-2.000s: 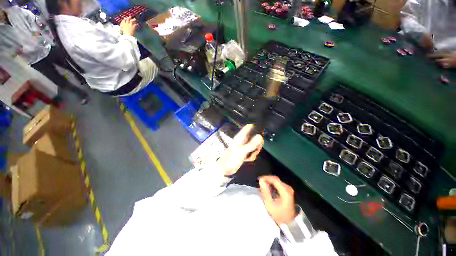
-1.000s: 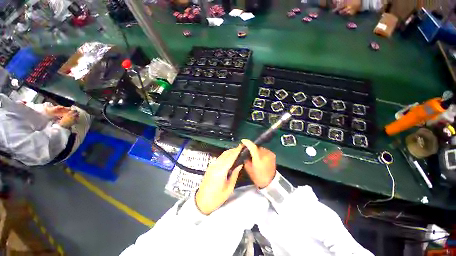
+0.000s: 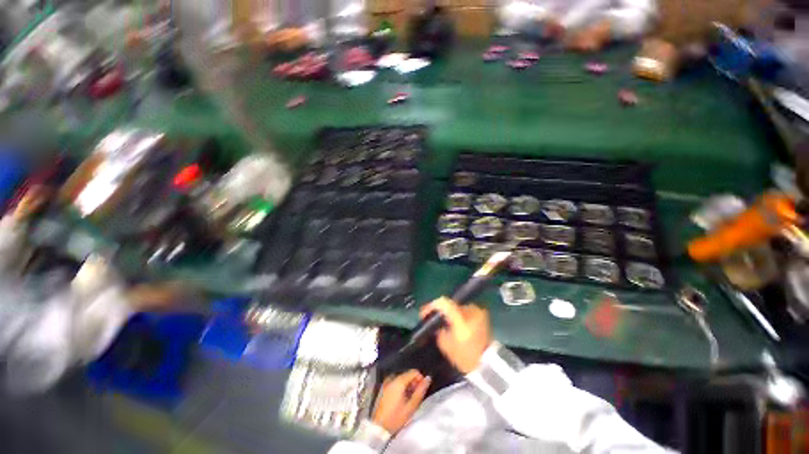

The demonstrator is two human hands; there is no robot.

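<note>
The view is blurred. My right hand (image 3: 461,335) is closed around the black grip of the hot air gun (image 3: 448,312). Its silver nozzle points up and right towards the lower left of the right blister tray (image 3: 554,170). My left hand (image 3: 401,401) is lower and to the left, fingers curled, apart from my right hand; whether it holds anything is unclear. The right tray has rows of square modules (image 3: 559,211). One loose module (image 3: 517,293) lies on the green mat below it, beside a round white part (image 3: 562,309).
A second black blister tray (image 3: 341,235) lies to the left. A pale parts tray (image 3: 333,377) and blue bin (image 3: 222,332) are below the bench edge. An orange tool (image 3: 743,229) lies right. Small red parts (image 3: 302,67) and people's hands (image 3: 590,37) are across the bench.
My left hand has come off the hot air gun and moved down. My right hand has stayed on the gun. The view has shifted, so the trays appear lower.
</note>
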